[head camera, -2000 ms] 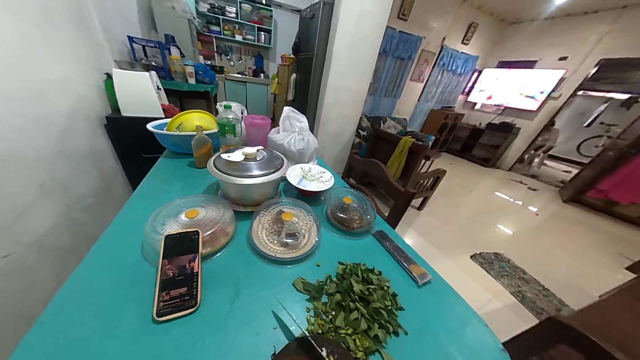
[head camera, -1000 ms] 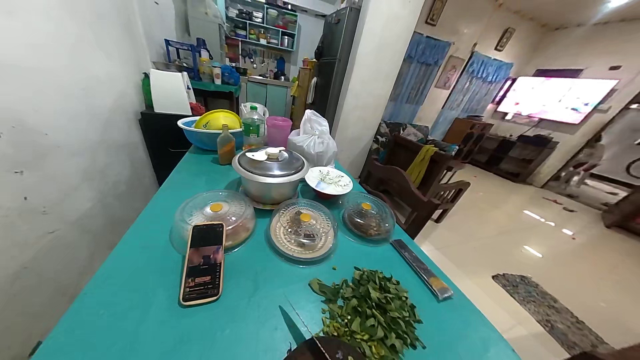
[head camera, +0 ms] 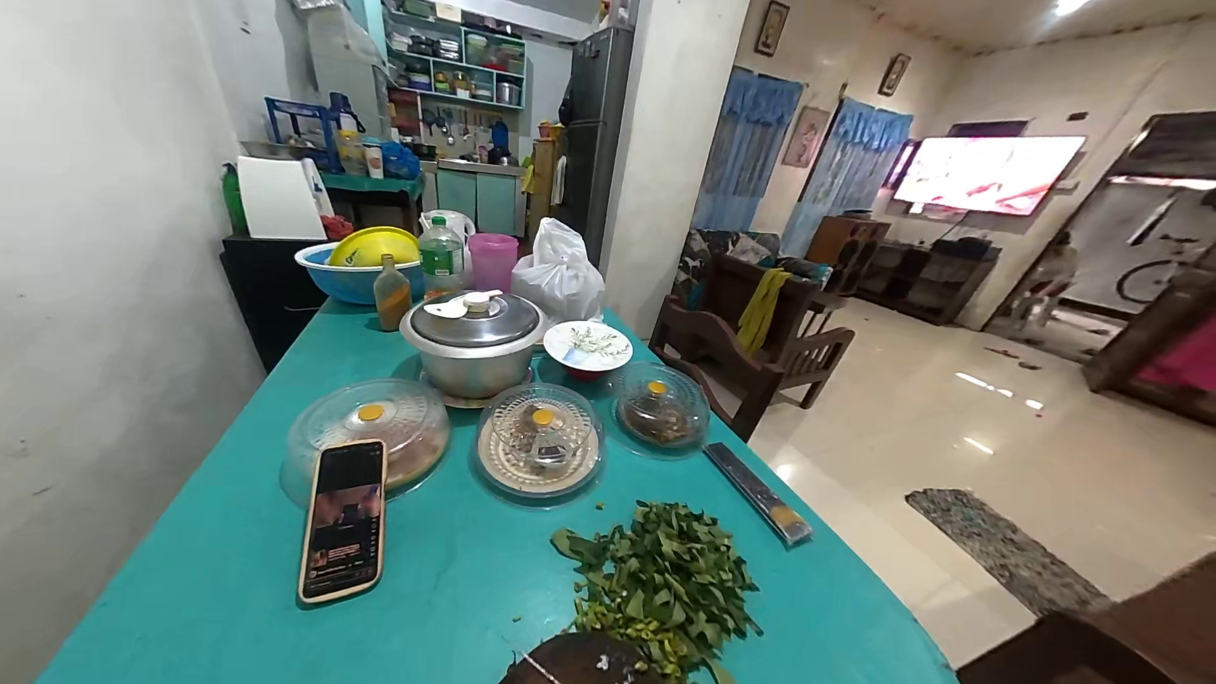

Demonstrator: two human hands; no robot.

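Note:
Neither my left hand nor my right hand shows in the head view. A heap of green leaves (head camera: pixel 670 579) lies on the turquoise table (head camera: pixel 456 579), with small pale green pieces at its lower left. Touching the heap at the bottom edge is a dark round board (head camera: pixel 581 659), partly cut off, with a thin pale line across it that I cannot identify. A smartphone (head camera: pixel 344 522) with a lit screen leans against a clear domed food cover (head camera: pixel 404 418) on the left. Two more covered dishes, one in the centre (head camera: pixel 540 442) and one on the right (head camera: pixel 661 410), stand beyond the leaves.
A lidded metal pot (head camera: pixel 475 356), a patterned white plate (head camera: pixel 588 346), a white plastic bag (head camera: pixel 560 275), bottles and basins (head camera: pixel 351 275) stand farther back. A long flat packet (head camera: pixel 758 494) lies near the table's right edge. Wooden chairs (head camera: pixel 717 356) stand along the right side.
A dark blade-like shape standing by the board in both earlier frames is no longer in view. The covered dishes, phone and leaves stay put on the table.

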